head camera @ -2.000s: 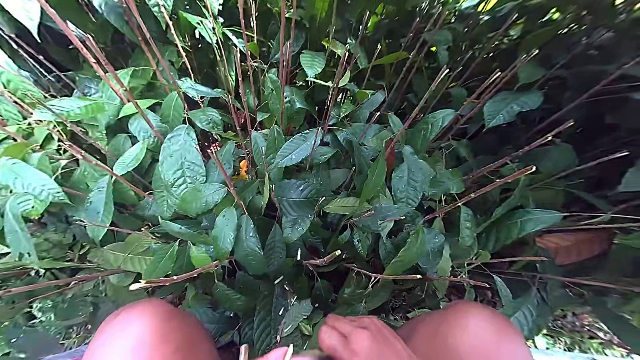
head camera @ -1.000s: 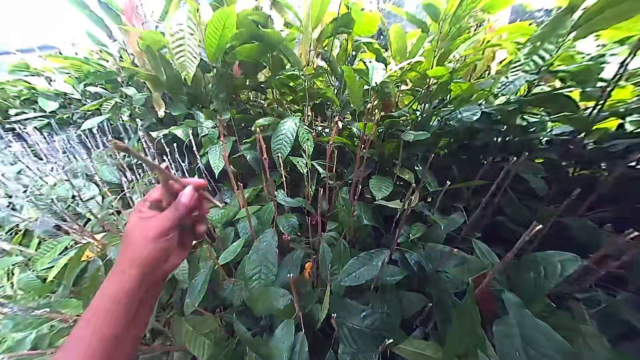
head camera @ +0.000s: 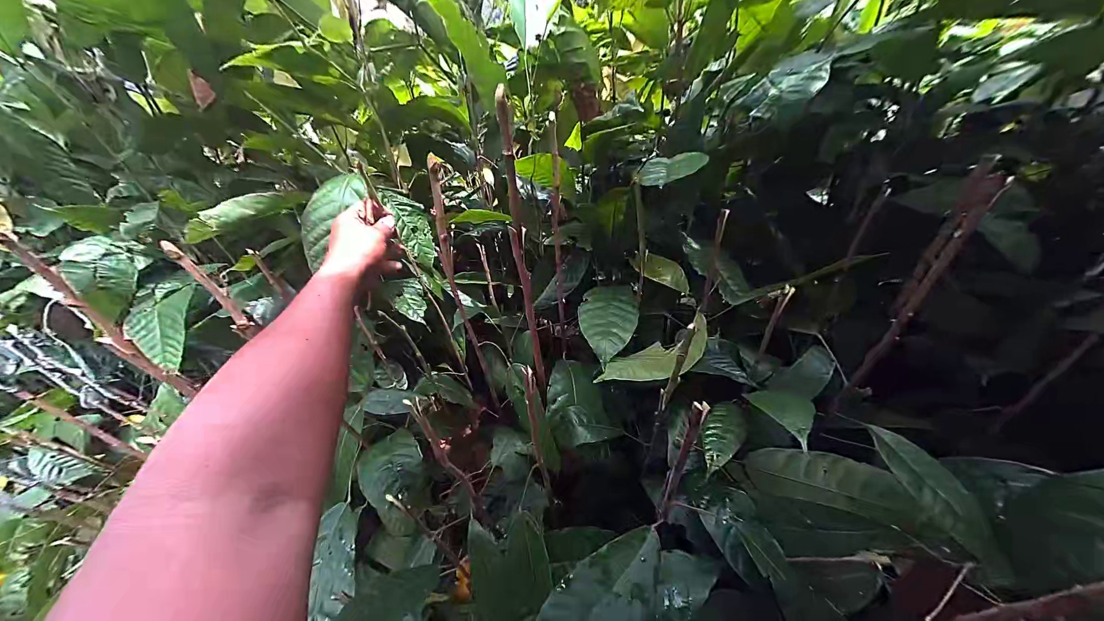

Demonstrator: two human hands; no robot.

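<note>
My left hand (head camera: 362, 240) reaches out at the upper left of centre, its fingers closed around a thin green plant stem (head camera: 368, 185). A broad green leaf (head camera: 328, 211) lies just behind and left of the fingers. Right of the hand rise several upright cut stems, among them a reddish-brown one (head camera: 517, 224) with a blunt top and a shorter one (head camera: 442, 224) nearer the hand. My right hand is out of view.
Dense leafy shrubs fill the background. Cut branches (head camera: 207, 285) slant up at the left, and a thick cut branch (head camera: 927, 267) leans in shade at the right. Large dark leaves (head camera: 828, 487) cover the lower right. A small orange thing (head camera: 463, 580) shows low among the leaves.
The view has moved closer into the shrubs. My left hand, which held a short cut stick a second ago, is now farther forward on a thin stem; the stick is no longer seen.
</note>
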